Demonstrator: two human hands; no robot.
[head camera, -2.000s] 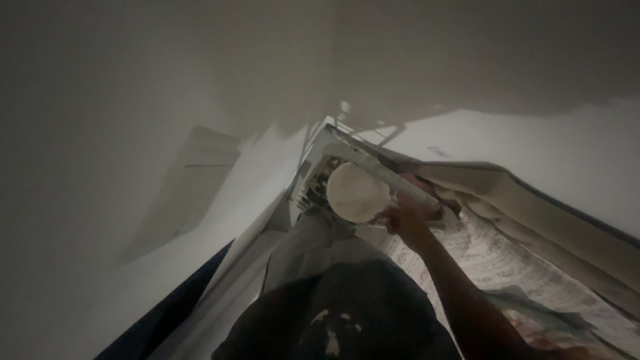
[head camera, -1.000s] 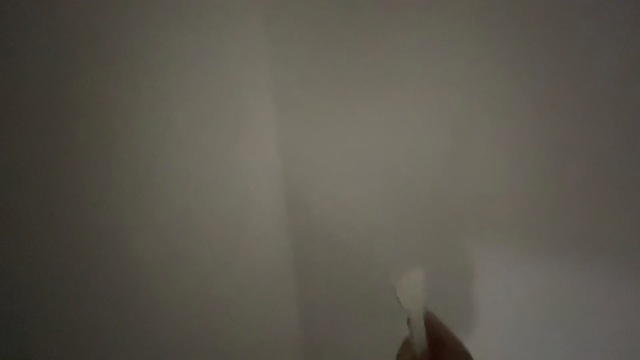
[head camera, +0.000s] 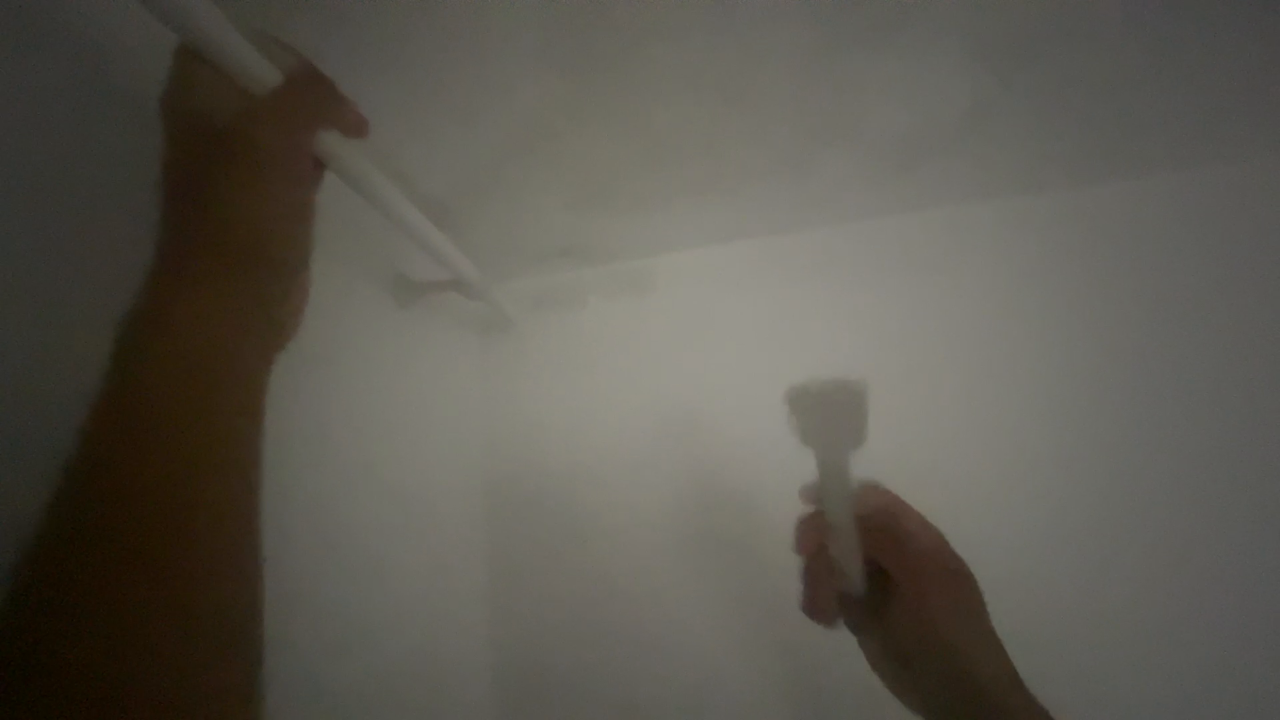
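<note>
At the upper left, my left hand (head camera: 255, 110) is raised and closed around a white pole or pipe (head camera: 400, 215), which slants down toward the room's corner; what it belongs to is unclear. Lower right, my right hand (head camera: 890, 570) grips the pale handle of a paintbrush (head camera: 830, 415), its head upright and apart from the pole. The picture is dim and blurred, so the bristles show no detail.
Pale walls (head camera: 950, 330) meet the ceiling (head camera: 750, 110) at a corner behind the pole's lower end. A short dark bracket-like shape (head camera: 430, 288) lies by that end. Soft shadows fall on the wall.
The view has swung up from the ladder and the round container to the ceiling corner. My left hand on the white pole has come into view, and the brush now shows in full.
</note>
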